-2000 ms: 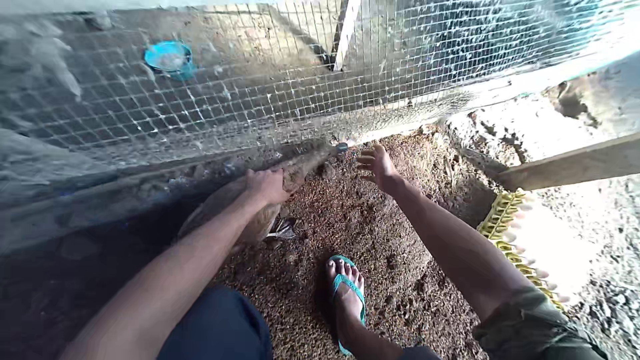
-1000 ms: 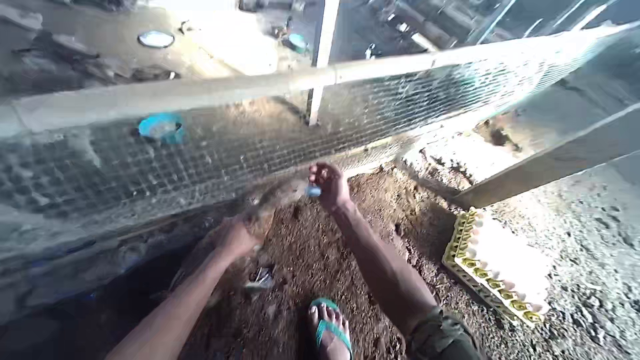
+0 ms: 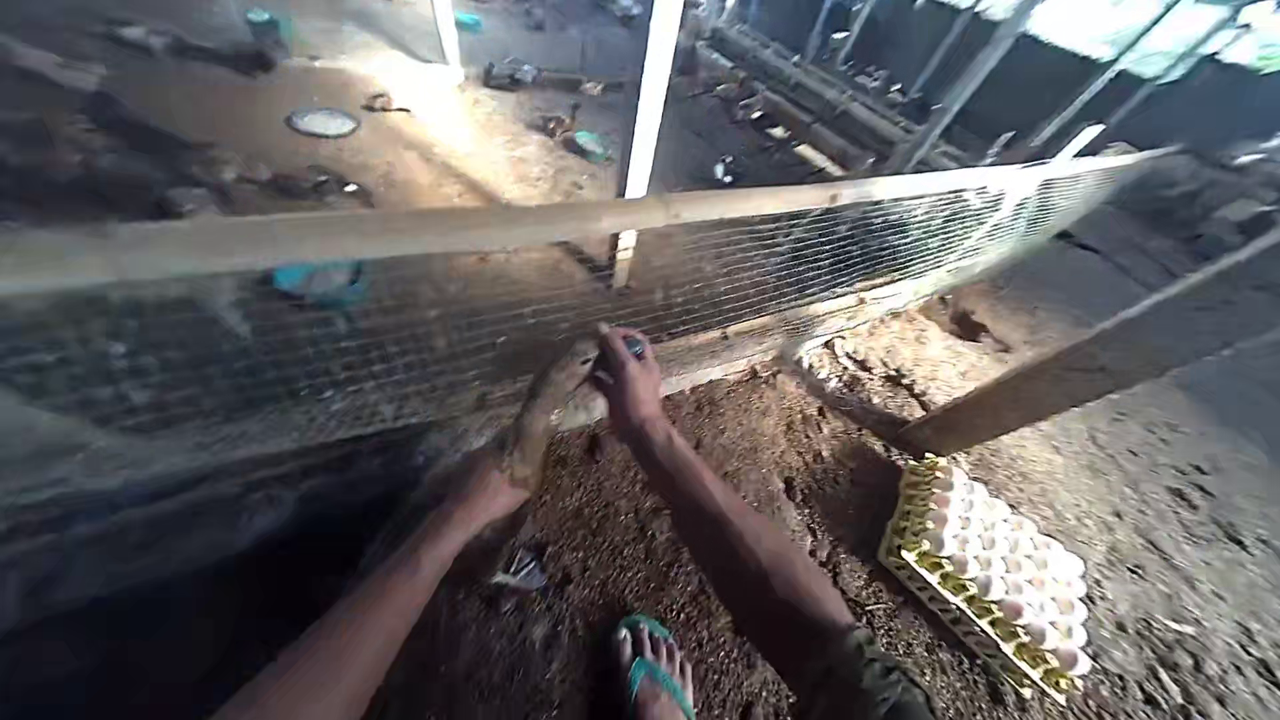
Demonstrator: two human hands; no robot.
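Note:
A brown duck's neck and head (image 3: 545, 405) rise beside the wire mesh fence, left of the middle. My left hand (image 3: 497, 480) is closed around the base of the neck. At the bill, my right hand (image 3: 628, 375) has its fingers curled around the bill's dark tip. The duck's body is mostly hidden in dark shade and behind my left forearm. A pale, blurred patch, perhaps feathers or a foot, shows low beside it.
Stacked yellow trays of eggs (image 3: 985, 570) stand on the ground at right, below a slanting wooden board (image 3: 1090, 350). A wire mesh fence with a wooden top rail (image 3: 500, 228) crosses the view. Behind it are teal basins (image 3: 318, 282) and several birds. My sandalled foot (image 3: 655, 665) is below.
My right hand, open beside the duck's bill two seconds ago, has closed at the bill. My left hand stays around the neck. The view has tilted up, showing more ground beyond the fence.

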